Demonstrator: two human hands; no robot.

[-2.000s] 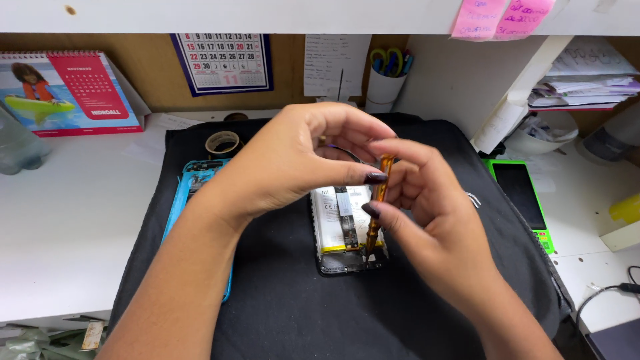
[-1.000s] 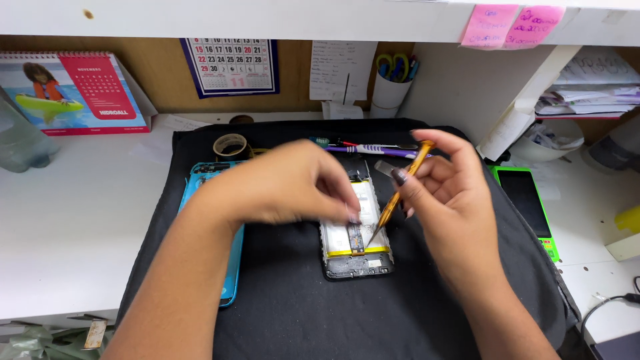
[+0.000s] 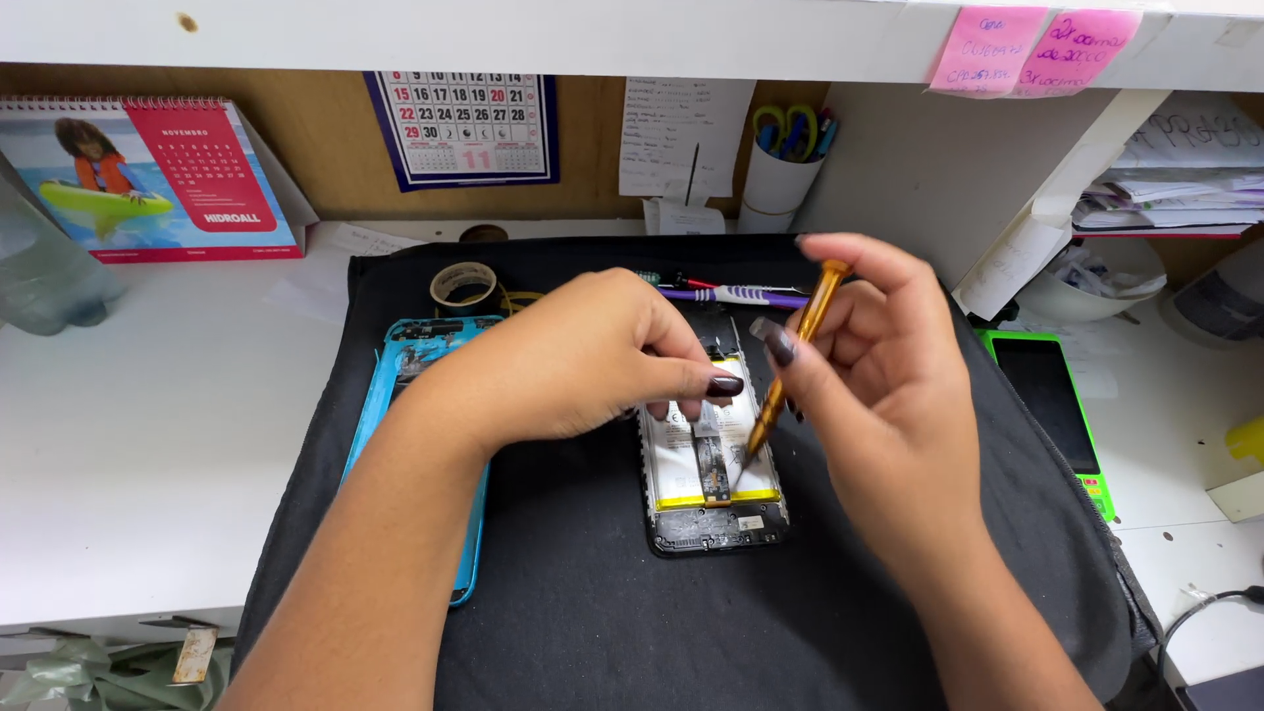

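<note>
An opened smartphone (image 3: 719, 528) lies on a black cloth mat, its white battery (image 3: 681, 474) and a dark flex cable (image 3: 713, 464) exposed. My right hand (image 3: 879, 395) holds an amber precision screwdriver (image 3: 798, 351), slanted with its tip down over the battery's lower right; whether the tip touches is unclear. Above the upper part of the phone is my left hand (image 3: 602, 355), thumb and fingers bent close together; whether anything is between them cannot be made out. Partly under my left forearm lies a blue phone back cover (image 3: 474, 523).
Behind the phone lie a purple-and-white tool (image 3: 736, 295) and a roll of tape (image 3: 464, 288). A green card terminal (image 3: 1047, 405) is at the right. A white cup (image 3: 780, 183) with scissors and pens stands at the back, a desk calendar (image 3: 212, 188) at the left. A white shelf edge crosses the top.
The screwdriver was upright between both hands over the phone's lower edge; now it slants in my right hand alone. My left hand has moved apart from it, uncovering the purple-and-white tool.
</note>
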